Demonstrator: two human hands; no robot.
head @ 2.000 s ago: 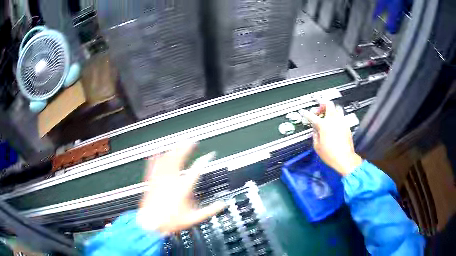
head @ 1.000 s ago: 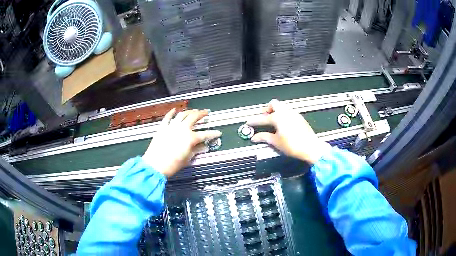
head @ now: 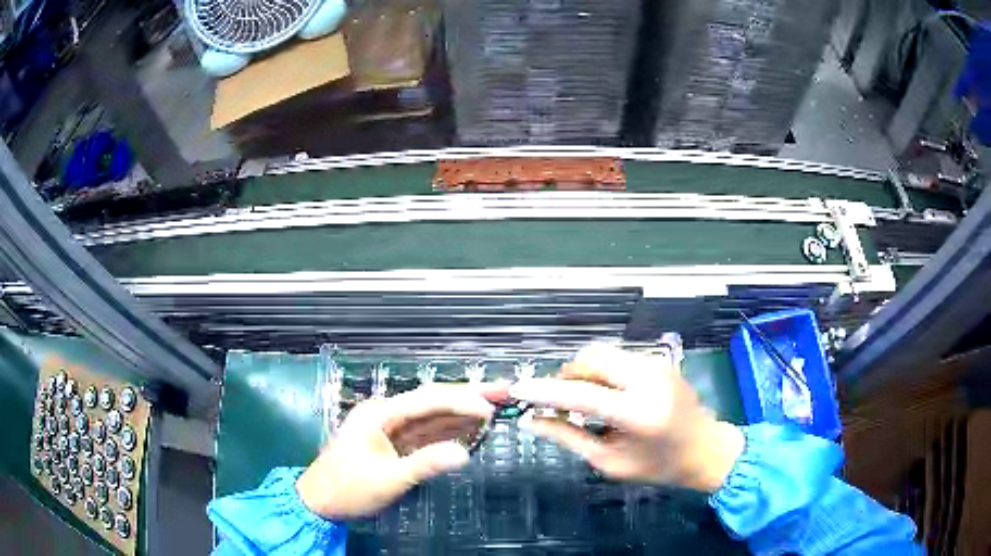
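My left hand [head: 375, 451] and my right hand [head: 636, 424] meet over the clear blister tray [head: 424, 510]. A small round unit [head: 509, 411], dark with some green at its edge, is pinched between their fingertips. Fingers hide most of it, and whether there is more than one unit cannot be told. Something brown and curved shows between my left thumb and fingers, too blurred to name. The tray lies on the green bench, its middle pockets partly covered by my hands.
Two round units [head: 815, 249] lie at the belt stop [head: 858, 248]. An orange-brown carrier [head: 529, 174] is on the far lane. A blue bin [head: 820, 375] holding a thin dark stick stands right of the tray. A tan board [head: 87, 456] of round units is at left.
Both hands have come back from the belt to over the tray. The two units that were at my fingers are gone from the belt. The carrier shows further right as the view shifted.
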